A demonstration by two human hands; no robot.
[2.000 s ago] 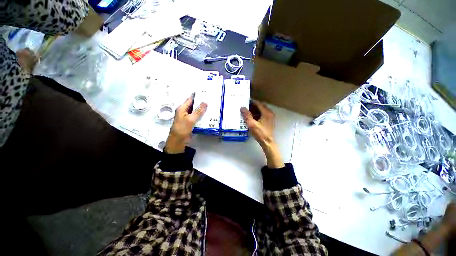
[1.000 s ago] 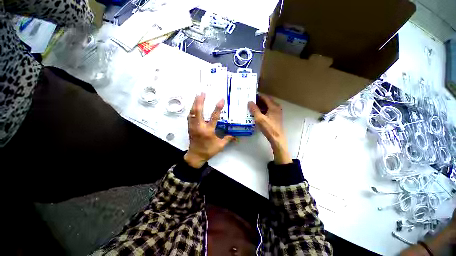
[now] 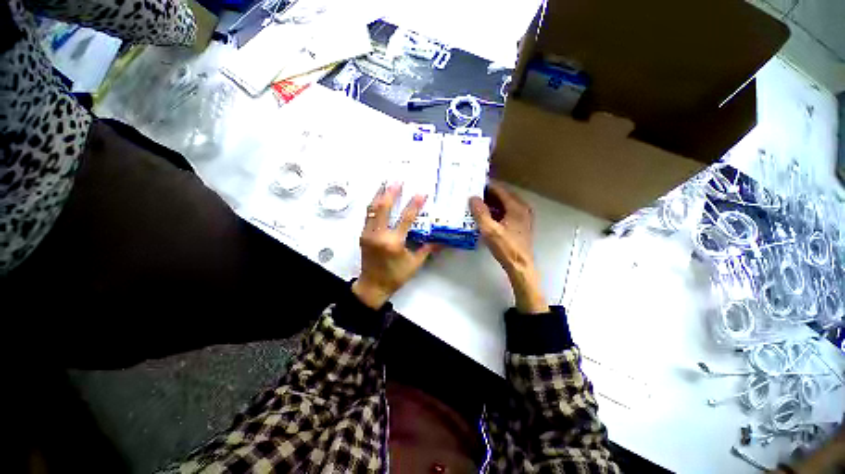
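Observation:
Two side-by-side stacks of slim white retail boxes with blue sides lie on the white table, hang tabs pointing away from me. My left hand lies on the near left part of the left stack, fingers spread over its top. My right hand grips the right side of the right stack, thumb on top and fingers partly hidden at its side. The two stacks stand close together. The open brown shipping carton stands just behind and right, with blue-white boxes inside.
Blister trays with white coils lie left of the stacks. A loose coiled cable lies on the black mat behind. A heap of coiled cables covers the right side, with a person's hand at the lower right edge. A person in a spotted top is at left.
My left hand has moved from the left stack's side onto its near top, fingers spread. My right hand stays on the right stack. The whole view has shifted, moving the scene slightly right.

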